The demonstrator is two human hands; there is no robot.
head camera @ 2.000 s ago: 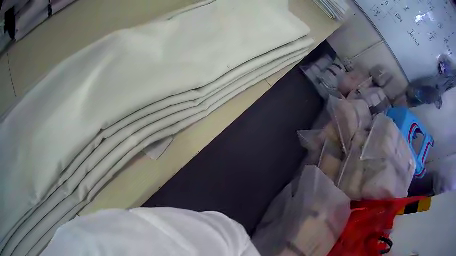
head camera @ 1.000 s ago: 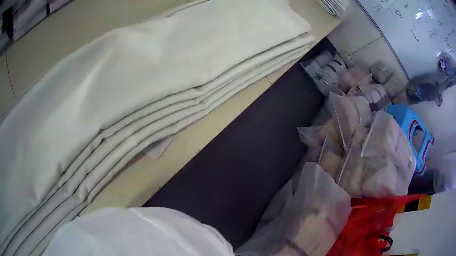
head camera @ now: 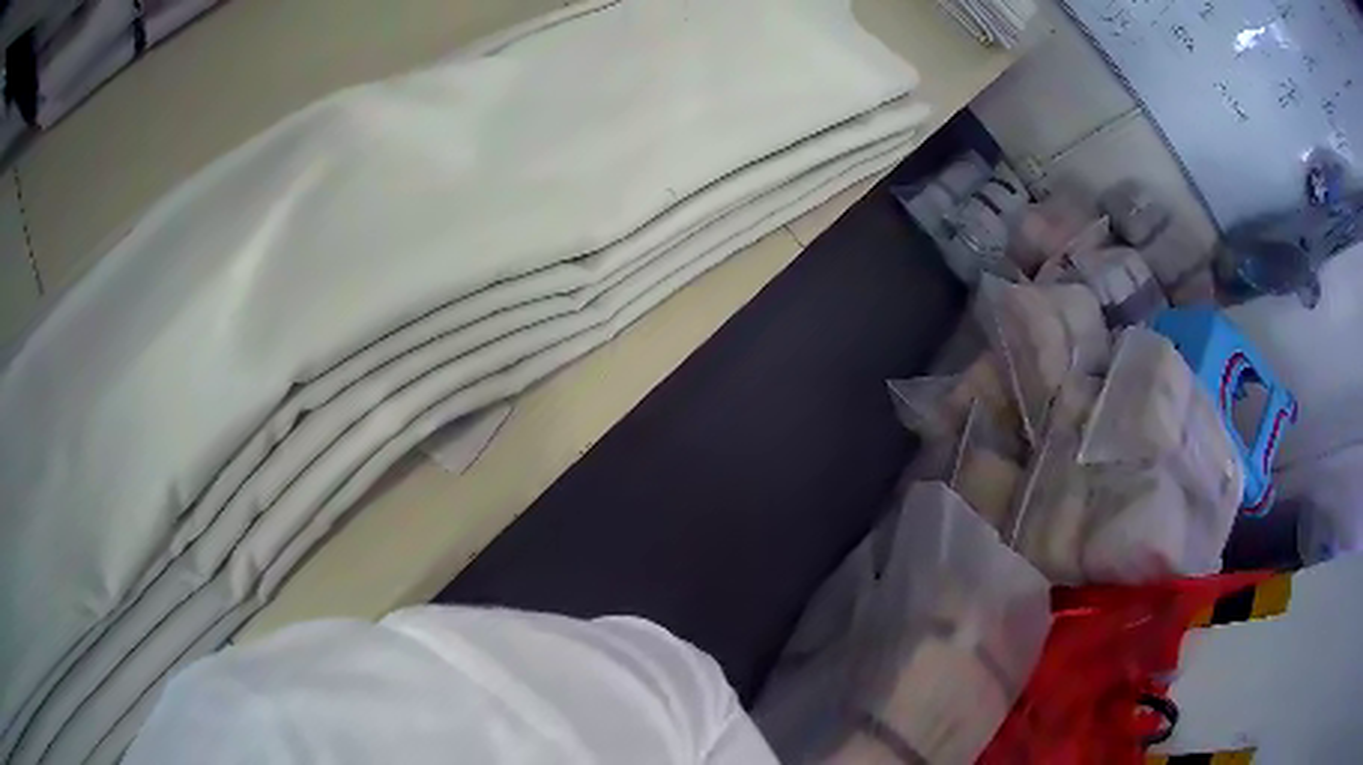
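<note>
Stacked, folded off-white cloth (head camera: 449, 194) lies across a pale tabletop (head camera: 658, 336) in the head view, from the lower left to the top middle. Its layered folded edges face the table's edge. A small pale paper or cloth corner (head camera: 476, 437) sticks out from under the stack. White fabric (head camera: 464, 695), perhaps clothing, bulges in at the bottom edge. Neither my left hand nor my right hand is in the picture.
Beyond the table edge is a dark surface (head camera: 733, 434). Clear bags of packed pieces (head camera: 1144, 463) are heaped to the right, beside a blue plastic item (head camera: 1218, 381) and a red bag (head camera: 1076, 673). A whiteboard-like panel with marks (head camera: 1196, 75) is at the top right.
The white fabric at the bottom has changed shape and spread to the right since one second ago. The view has shifted very slightly. The cloth stack and bags stay in place.
</note>
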